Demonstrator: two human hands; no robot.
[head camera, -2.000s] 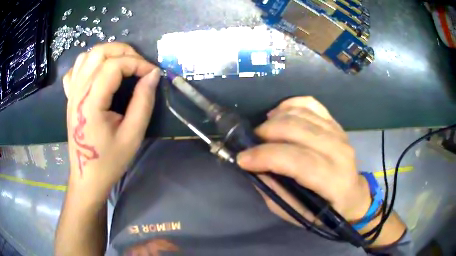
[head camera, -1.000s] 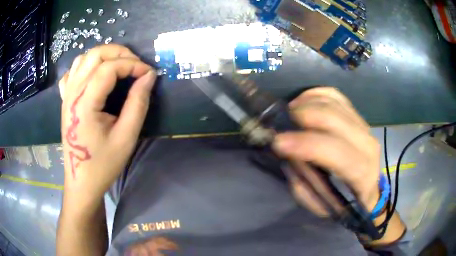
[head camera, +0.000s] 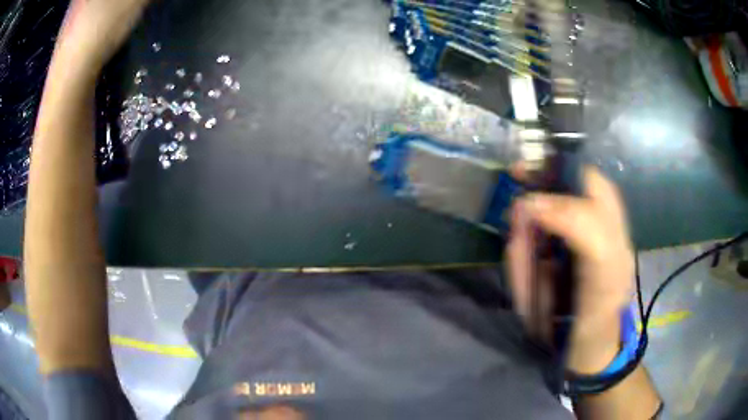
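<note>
My right hand (head camera: 574, 254), blurred, is shut on the soldering iron (head camera: 558, 164), which points up and away, its barrel in front of the fanned stack of boards. A single blue circuit board (head camera: 451, 182) with a grey middle lies tilted on the mat, its right end beside or under my right hand; I cannot tell if a finger touches it. My left hand (head camera: 107, 10) is mostly cut off by the top edge at the upper left, so its fingers are hidden. The stack of blue boards (head camera: 472, 74) lies beyond the single board.
Small clear components (head camera: 168, 111) lie scattered on the green mat (head camera: 271, 205) at left. A black shiny tray (head camera: 25, 123) is at the far left. A white reel with an orange-red band (head camera: 723, 70) is at the right edge. Black cables (head camera: 681, 267) loop off to the right.
My left hand has gone from the board up to the top left edge. My right hand and iron have moved right and turned upward. A single board now lies tilted nearer the stack; the glaring board spot is bare.
</note>
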